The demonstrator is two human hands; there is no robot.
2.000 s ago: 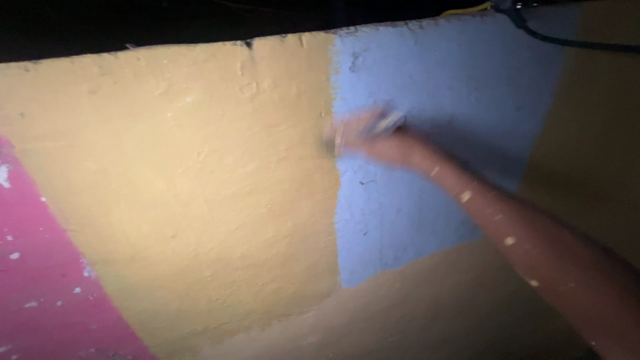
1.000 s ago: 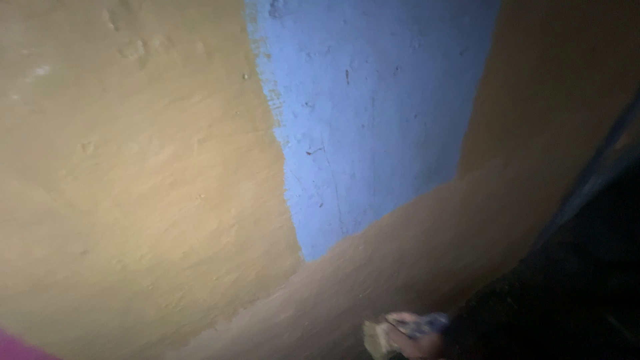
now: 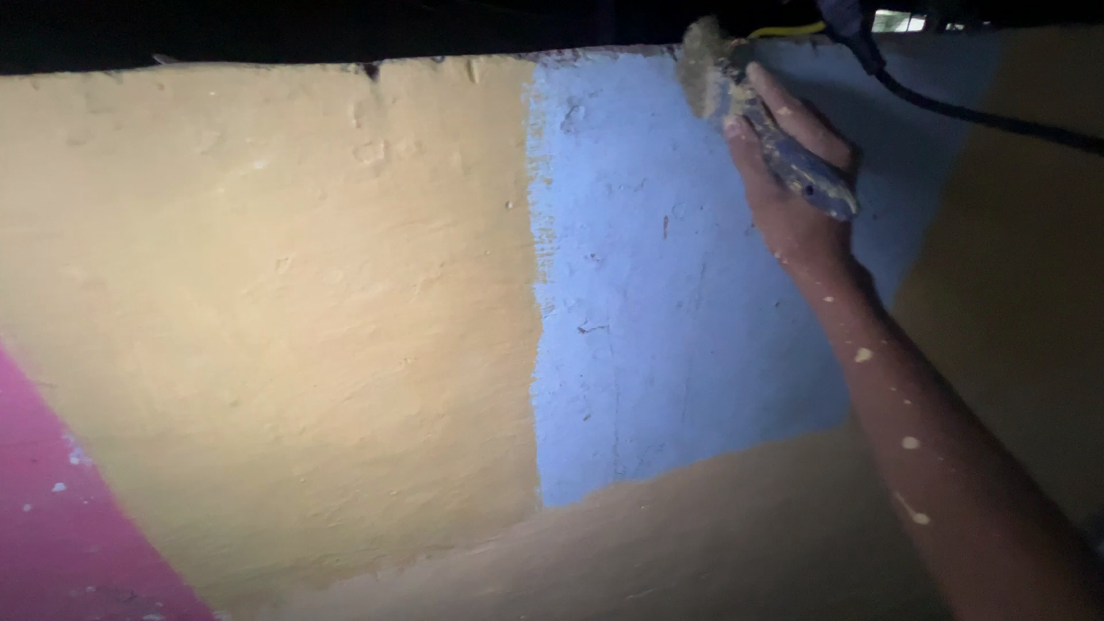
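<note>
My right hand grips the blue, paint-smeared handle of a paintbrush near the top of a wall. The brush's pale, paint-coated bristles are at the wall's upper edge, over the blue painted patch. Yellowish-tan paint covers the wall left of that patch, meeting it in a rough vertical border, with streaks along its upper part. Light paint spots dot my right forearm. My left hand is outside the view.
A dark cable with a connector hangs over the wall's top right, and a yellow cord lies beside it. Magenta paint fills the lower left. Brownish paint covers the right side, and darkness lies beyond the top edge.
My right hand, low beneath the blue patch a second ago, is now up at the wall's top edge with the brush. The view has swung down and back up.
</note>
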